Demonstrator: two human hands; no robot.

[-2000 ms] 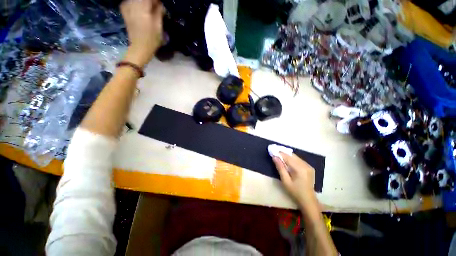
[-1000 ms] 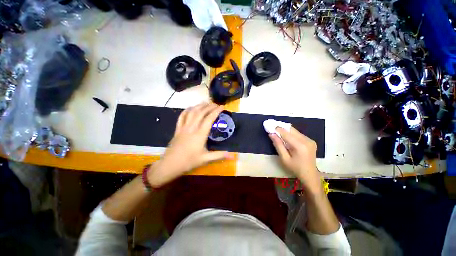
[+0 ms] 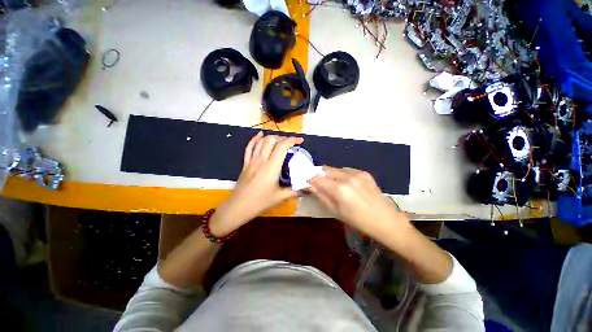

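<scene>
My left hand holds a black housing shell over the middle of the black mat strip, its fingers around the shell's left side. My right hand pinches a small white wiping cloth and presses it on the shell's round face. The cloth and fingers hide most of the shell. Other loose black shells stand behind the mat around the orange tape, with thin lead wires trailing from them.
Assembled units cluster at right, near white plastic parts. Wired metal modules are heaped at back right beside a blue bin. A clear plastic bag, a wire ring and a black clip lie at left.
My left hand has come from the back left to the mat with a shell. My right hand has moved left and brought the cloth onto it. The view has shifted.
</scene>
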